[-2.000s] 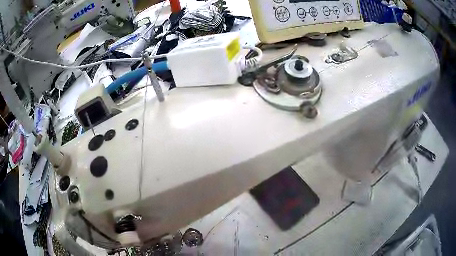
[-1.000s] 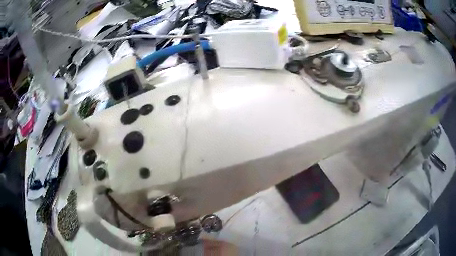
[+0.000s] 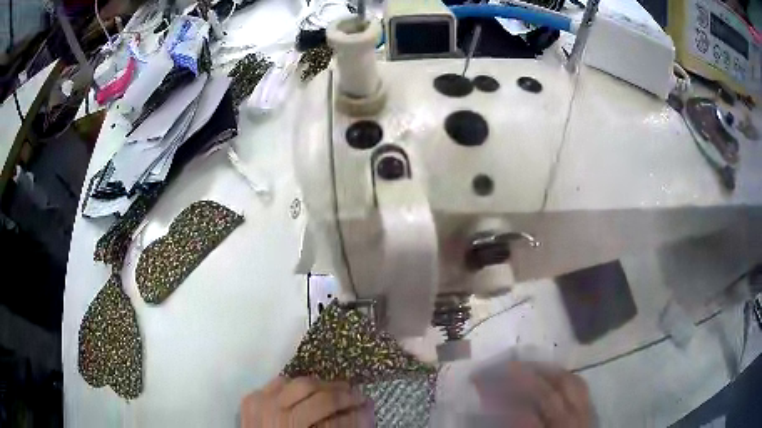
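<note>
A gold-and-black speckled panel (image 3: 355, 344) lies under the front of the sewing machine head (image 3: 468, 167), its pointed top near the needle area. A grey-blue speckled surface (image 3: 397, 403) shows below it. My left hand (image 3: 307, 405) is at the bottom edge, its bent fingers on the panel's lower left edge. My right hand (image 3: 535, 393) is blurred at the bottom right, beside a pale white piece (image 3: 459, 397); its grip is unclear. The needle tip is hidden behind the head.
Two speckled panels, one double-humped (image 3: 185, 249) and one heart-like (image 3: 111, 338), lie left. A stack of cut pieces (image 3: 171, 125) is at upper left. A dark flat rectangle (image 3: 596, 301) lies right of the needle area. The control panel (image 3: 714, 42) is at upper right.
The view has swung left and down, so the head shifts right in the picture. Both hands and the panel at the machine now show; only a blurred skin-coloured patch showed a second ago.
</note>
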